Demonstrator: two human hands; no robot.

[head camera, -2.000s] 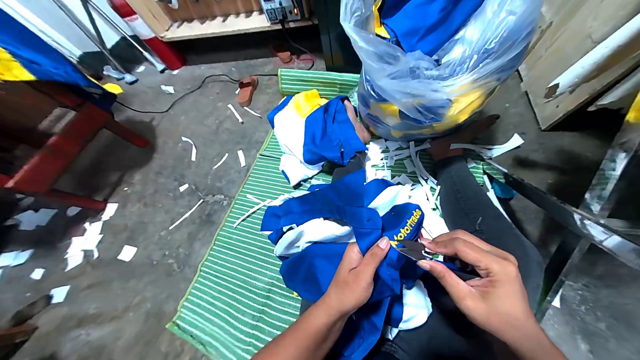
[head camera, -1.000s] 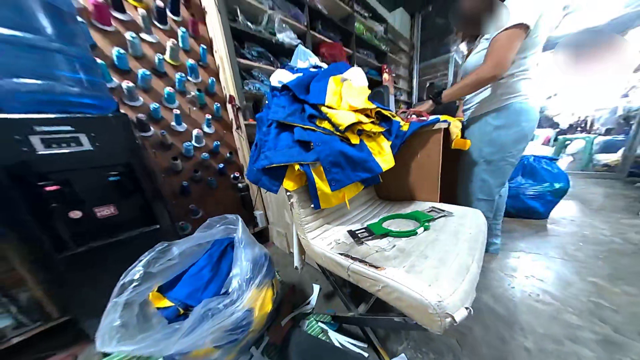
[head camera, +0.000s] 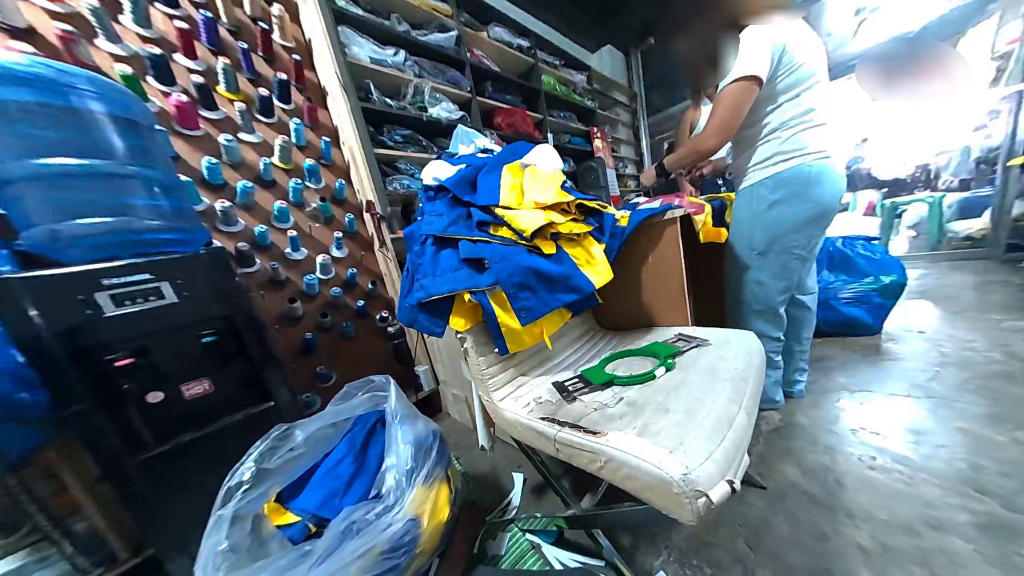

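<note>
Neither my left hand nor my right hand shows in the head view. A pile of blue and yellow garments point(head camera: 512, 240) is heaped over the backrest of a white padded chair point(head camera: 640, 448). On the seat lies a green embroidery hoop point(head camera: 632, 366) with a metal bracket at each end. At the lower left stands a clear plastic bag point(head camera: 240, 496), its mouth spread, with blue and yellow cloth point(head camera: 344, 472) inside.
Thread cones point(head camera: 292, 192) cover a brown rack beside a black water dispenser point(head camera: 144, 352). Shelves point(head camera: 480, 80) hold bagged items. A person point(head camera: 780, 160) stands at a table behind the chair, near a blue plastic bag point(head camera: 860, 284). Paper strips point(head camera: 552, 552) lie below the chair.
The view has swung up from the floor mat to the chair and shelves. Two seconds ago both my hands were at a blue garment with yellow lettering, a small tool in my right hand; now both are out of view.
</note>
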